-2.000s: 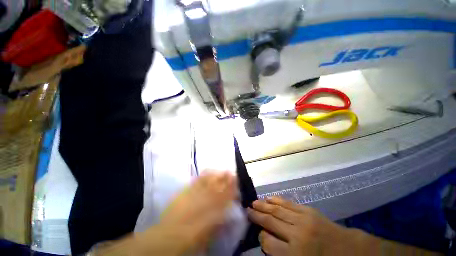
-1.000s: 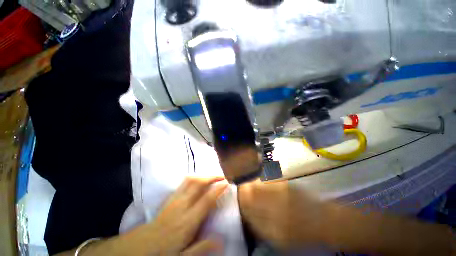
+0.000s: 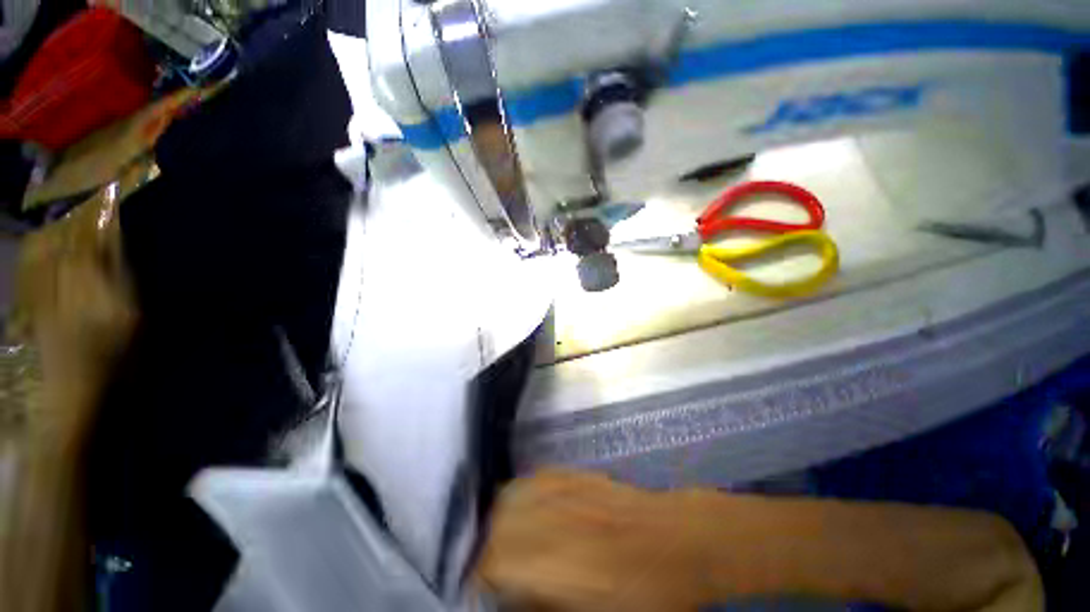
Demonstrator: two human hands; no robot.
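Observation:
The pale grey cloth (image 3: 412,281) runs from under the machine's needle area towards me, with its near part folded and lifted. A narrow black strip (image 3: 500,401) lies along its right edge. The large black fabric (image 3: 227,263) spreads to the left. My right hand (image 3: 544,538) is at the lower middle, on the near right edge of the cloth; its fingertips are blurred and partly hidden. My left hand (image 3: 78,305) is at the far left, blurred, at the black fabric's left edge; whether it grips the fabric cannot be told.
The white sewing machine head (image 3: 765,108) stands above. Red and yellow scissors (image 3: 765,245) lie under its arm, with a thin dark tool (image 3: 986,231) to the right. A dark ribbed block (image 3: 594,254) is beside the foot. A red basket (image 3: 84,78) and brown cardboard (image 3: 72,179) are at left.
My left hand has moved from the cloth near the needle to the far left. My right hand has moved back towards me. The cloth's near part is now folded up. The view has shifted.

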